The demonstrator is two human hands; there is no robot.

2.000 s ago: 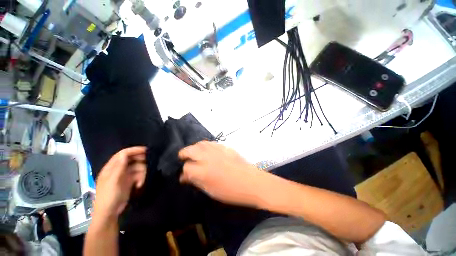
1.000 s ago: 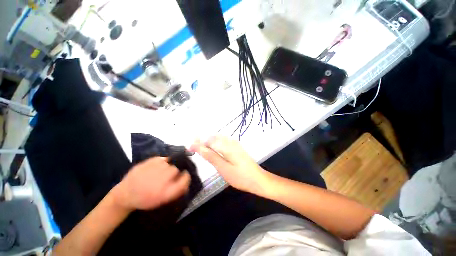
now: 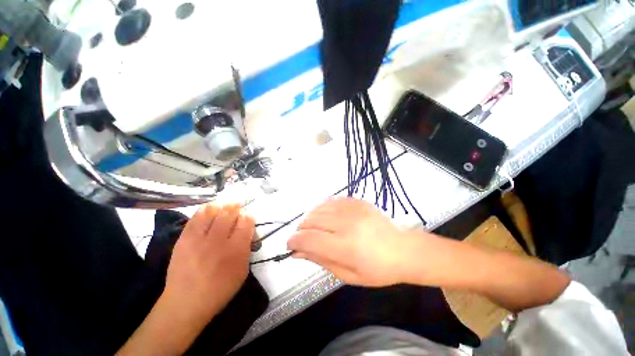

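Observation:
My left hand (image 3: 212, 254) lies on the black cloth (image 3: 163, 233) just in front of the needle area (image 3: 247, 169), pressing or holding its edge; its fingertips are partly washed out by light. My right hand (image 3: 348, 240) is to the right over the white table, fingers bent together on a thin black cord (image 3: 275, 258) that runs left to the cloth under my left hand. Another thin dark cord passes between the hands. The cloth hangs over the table's front edge.
The white sewing machine (image 3: 278, 76) spans the back. A wide black strip (image 3: 356, 49) hangs over its arm, above a bunch of black cords (image 3: 369, 153). A phone (image 3: 445, 138) and a pink-handled tool (image 3: 493, 94) lie right. A wooden stool (image 3: 480, 299) stands below.
The view has moved closer to the machine. My left hand has moved with the cloth up to the needle area. My right hand has shifted off the cloth edge onto the cord.

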